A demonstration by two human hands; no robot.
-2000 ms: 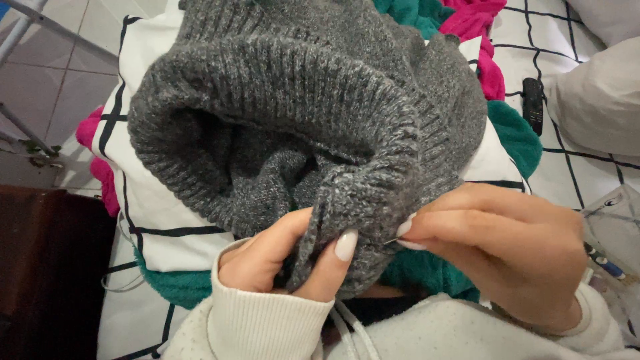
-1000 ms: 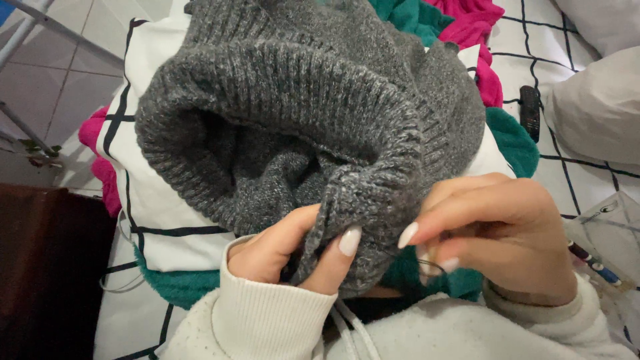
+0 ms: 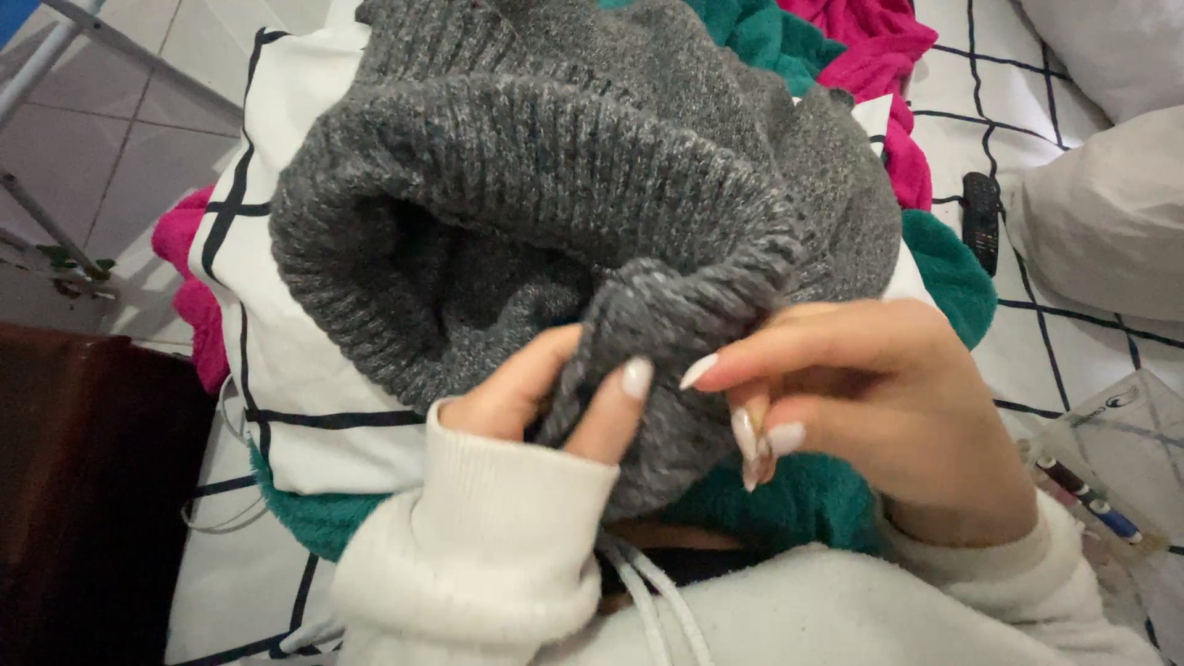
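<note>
A gray knitted garment (image 3: 592, 166) with a wide ribbed opening lies over a white pillow with black lines (image 3: 324, 370). My left hand (image 3: 555, 398) pinches the folded edge of the ribbing between thumb and fingers, at the lower side of the opening. Just right of that fold is my right hand (image 3: 832, 398), its fingers bent and their tips close together beside the knit. Whether something thin is held between those fingertips cannot be told in the current view. Both wrists are in white sleeves.
Teal plush fabric (image 3: 777, 499) and pink fabric (image 3: 888, 46) lie around and under the pillow. A black remote control (image 3: 980, 222) rests on the checked bedding at right. At lower right is a clear case (image 3: 1133, 435) with thread spools (image 3: 1091, 499). A dark brown box-like object (image 3: 83, 490) stands at left.
My right hand was against the knit two seconds ago, then came away with a thin dark curved thing at its fingertips one second ago. My left hand keeps its hold on the fold.
</note>
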